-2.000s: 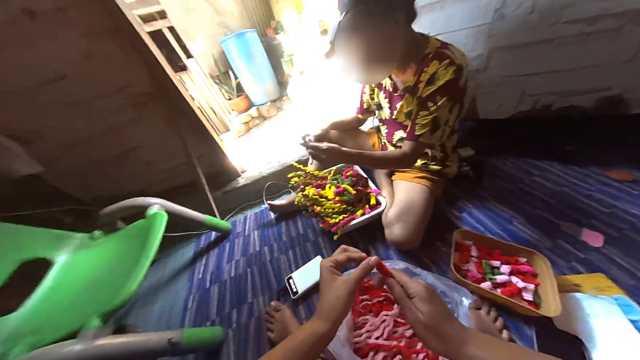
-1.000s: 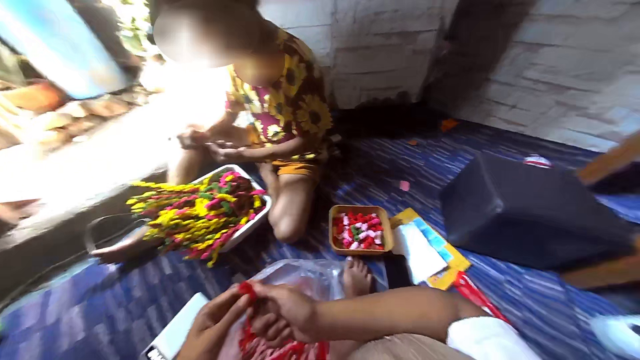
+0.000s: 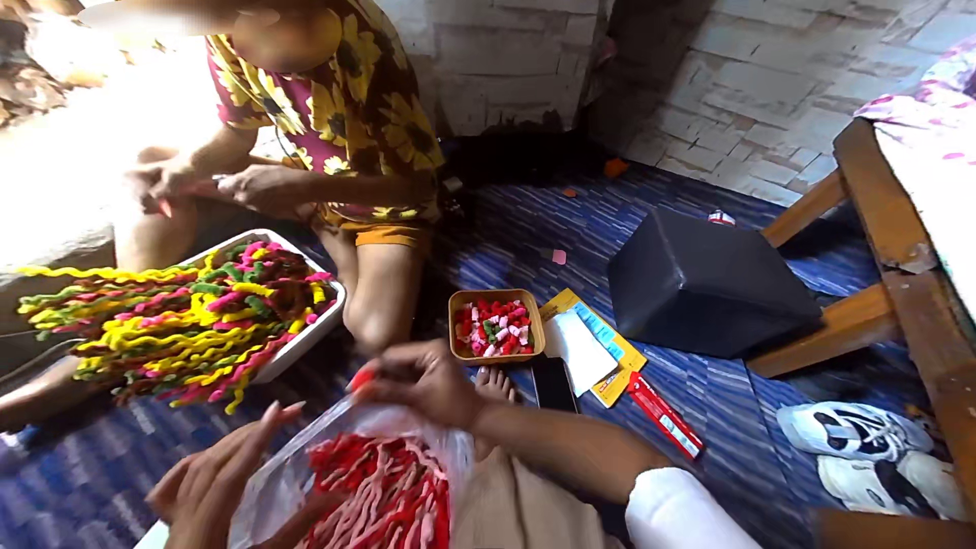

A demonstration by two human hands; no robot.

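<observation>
Between thumb and fingers, my right hand (image 3: 427, 381) pinches a small red fuzzy piece (image 3: 361, 379), held just above a clear plastic bag (image 3: 267, 480). Red and pink fuzzy strands (image 3: 381, 488) fill the bag. To the left of the bag's mouth is my left hand (image 3: 221, 476), fingers apart, with nothing seen in it. Beyond my right hand, a tan rectangular tray (image 3: 455, 324) holds short red, pink, white and green fuzzy pieces.
Opposite sits a person (image 3: 335, 114) in a flowered shirt, hands together, beside a white tray (image 3: 332, 313) of colourful wavy strands. On the right are a phone (image 3: 554, 383), a yellow packet (image 3: 621, 374), a red packet (image 3: 665, 415), a black cube stool (image 3: 705, 286), sneakers (image 3: 854, 431) and wooden furniture (image 3: 907, 305).
My hands, close together around the red piece in both earlier frames, are now apart; the piece stays in the right one. The view has swung right.
</observation>
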